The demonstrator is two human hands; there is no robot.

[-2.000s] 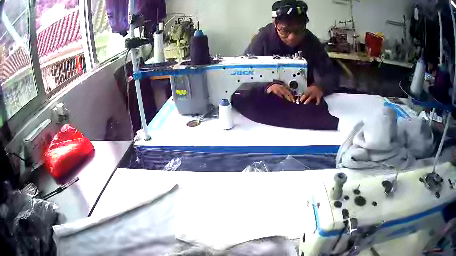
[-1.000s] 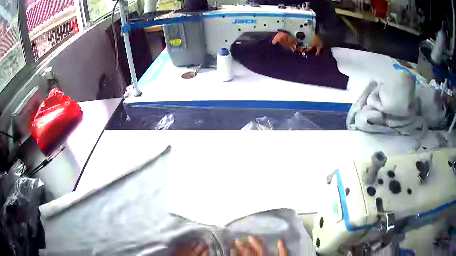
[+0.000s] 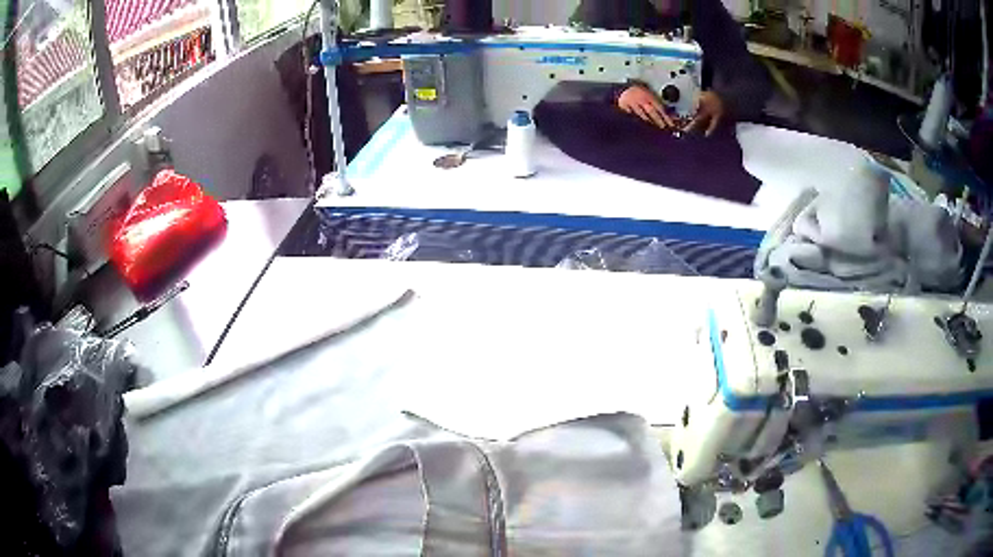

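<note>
A light grey garment piece [image 3: 316,403] lies spread over the near left and middle of the white table [image 3: 544,337]. Its curved, thicker-edged part [image 3: 414,479] is at the bottom middle. Its right end reaches the near sewing machine head [image 3: 751,381], by the small metal needle-area parts. Blue-handled scissors [image 3: 855,533] lie under the machine arm. Neither of my hands shows in the picture.
Bunched grey cloth [image 3: 860,229] lies behind the near machine. A person's hands [image 3: 664,109] hold a dark purple panel [image 3: 653,152] at the opposite machine. A red plastic bag [image 3: 169,229] is on the side table; crumpled clear bags [image 3: 65,413] are far left.
My fingers, on the grey cloth at the bottom edge a second ago, are out of the picture now. The view has shifted, showing more of the cloth's curved part and the scissors.
</note>
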